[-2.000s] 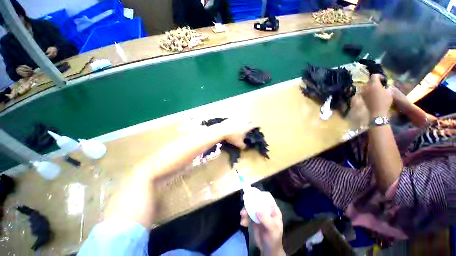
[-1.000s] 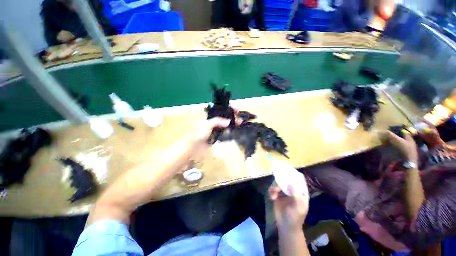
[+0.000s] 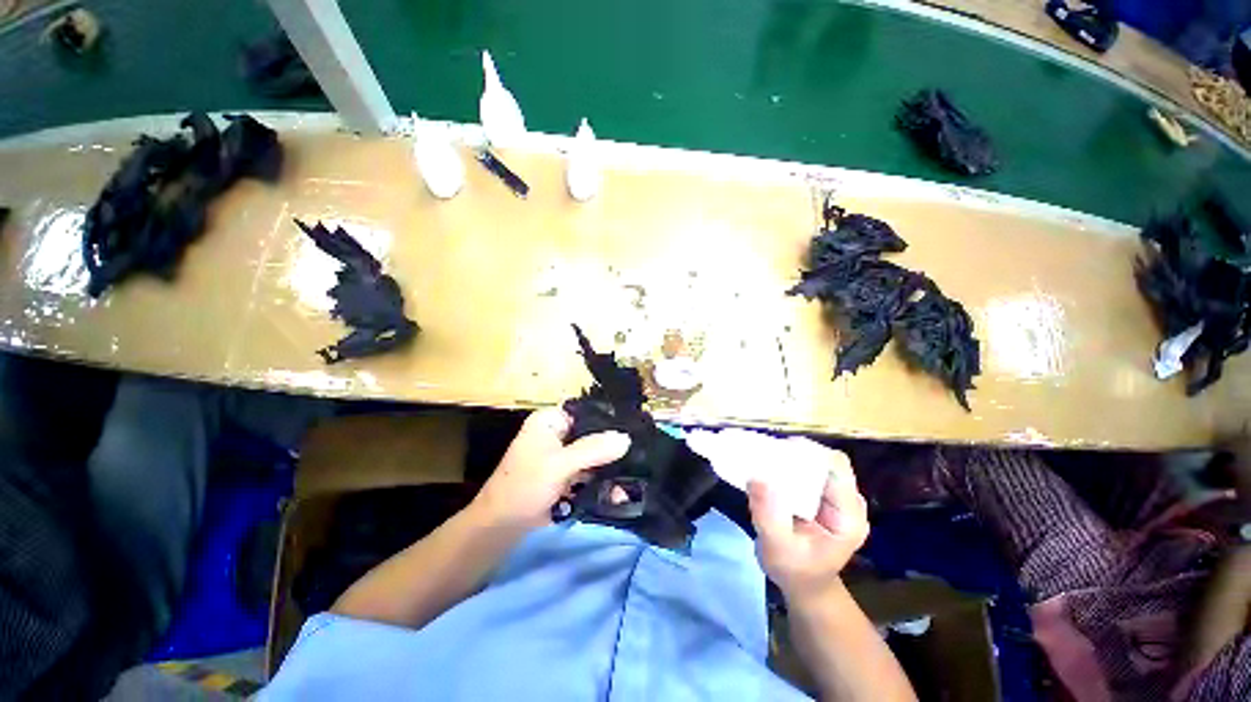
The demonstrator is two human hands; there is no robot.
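A black jagged part (image 3: 631,473) is held over my lap in front of the bench edge. My left hand (image 3: 538,469) grips its left side, and a fingertip shows through an opening in it. My right hand (image 3: 809,521) is shut on a white squeeze bottle (image 3: 768,464), tilted with its nozzle at the part's upper right side. Whether the nozzle touches the part cannot be told. A whitish round lid (image 3: 676,373) lies on the bench just behind the part.
Black clumps lie on the bench (image 3: 480,316) at right (image 3: 892,302), left (image 3: 364,295) and far left (image 3: 172,199). Three white bottles and a short dark stick (image 3: 504,174) stand or lie near the green belt (image 3: 713,82). Open boxes (image 3: 377,455) are below. People sit either side.
The view has turned downward. My left hand has brought a black part from the bench to my lap. The bottle in my right hand has moved to it.
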